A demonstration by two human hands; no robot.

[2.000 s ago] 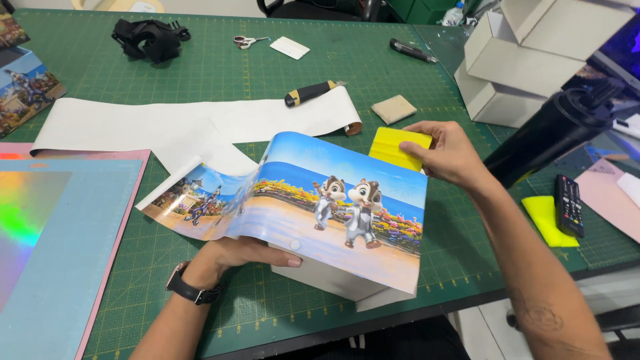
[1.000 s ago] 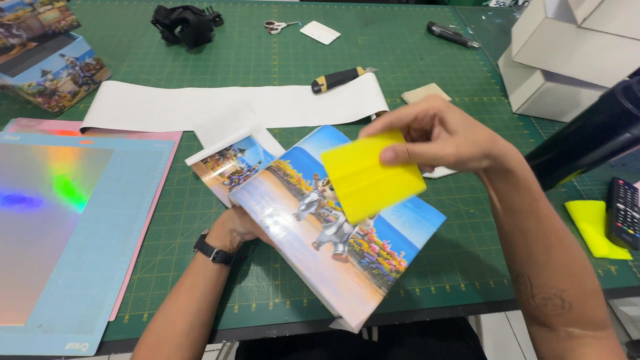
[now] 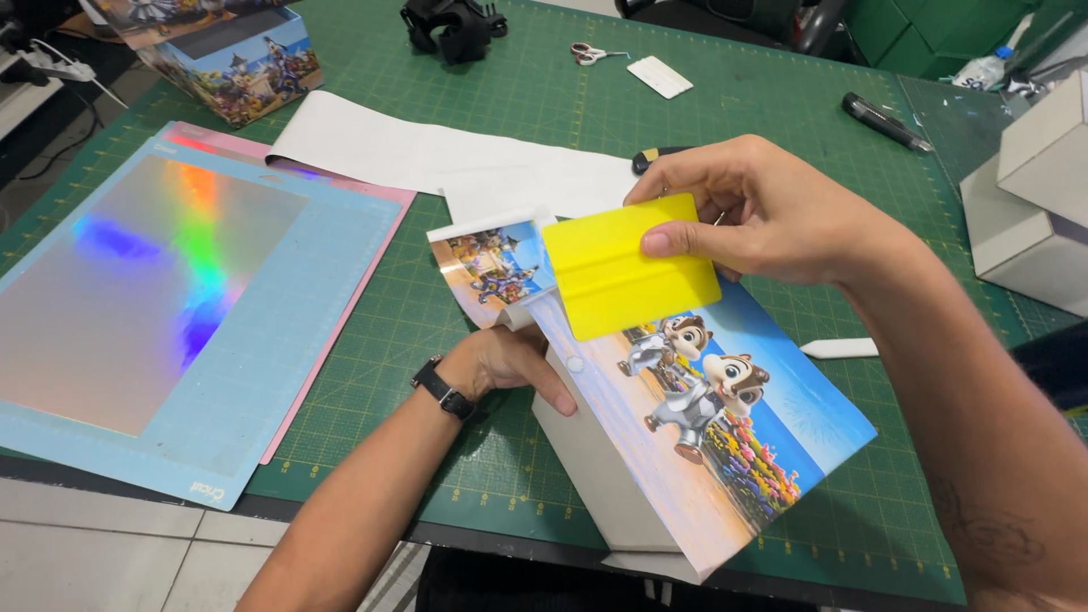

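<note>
My right hand (image 3: 756,212) pinches a yellow plastic squeegee card (image 3: 633,263) between thumb and fingers, over the upper left part of a glossy printed sheet (image 3: 816,399) with chipmunk figures. That sheet lies over the top of a white box (image 3: 586,476), tilted near the table's front edge. My left hand (image 3: 518,365), with a black watch on the wrist, holds the box's left side, its thumb on the side wall and its fingers hidden. A loose printed flap (image 3: 493,272) curls off to the left, with a white backing strip (image 3: 459,153) behind it.
Blue and pink cutting mats with a holographic sheet (image 3: 153,297) lie at left. On the green cutting mat (image 3: 544,102) are scissors (image 3: 591,53), a white card (image 3: 660,76), a box cutter (image 3: 886,123) and a white pointed tool (image 3: 840,348). White boxes (image 3: 1045,170) stand at right, a printed box (image 3: 246,72) at upper left.
My right hand has brought the yellow card from beside the box's far right side to over the printed sheet. The box has turned on the table, with my left hand still holding it.
</note>
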